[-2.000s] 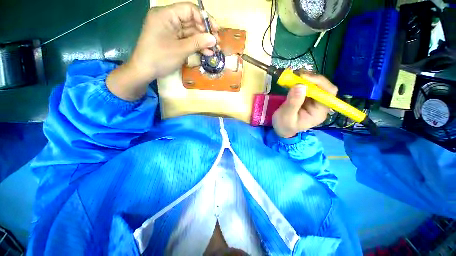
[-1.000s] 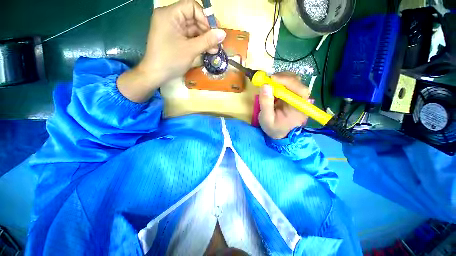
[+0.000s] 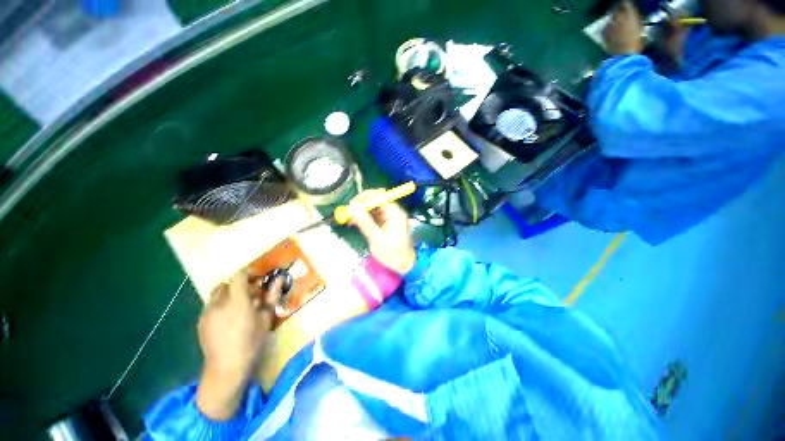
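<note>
The head view is tilted and blurred. My right hand (image 3: 392, 234) holds the yellow-handled soldering iron (image 3: 372, 202); its dark shaft points left over the board, its tip apart from the workpiece. The orange-brown fixture (image 3: 306, 282) lies on the cream board (image 3: 200, 250). The small dark round workpiece (image 3: 277, 281) sits over the fixture. My left hand (image 3: 231, 332) is at its left side, fingertips beside or on it. The blur hides whether the left hand holds the tweezers.
A pink block (image 3: 375, 281) lies below my right hand. Beyond the board are a black fan (image 3: 228, 187), a round tin (image 3: 320, 169), a blue box (image 3: 392, 146), a pale holder plate (image 3: 448, 155) and a second fan (image 3: 520, 122). Solder wire (image 3: 153, 326) runs to the spool (image 3: 86, 425). A person (image 3: 680, 138) is at right.
The view has swung and widened, bringing the bench's far side and a person into view. The iron tip has drawn away from the workpiece. The tweezers no longer show clearly.
</note>
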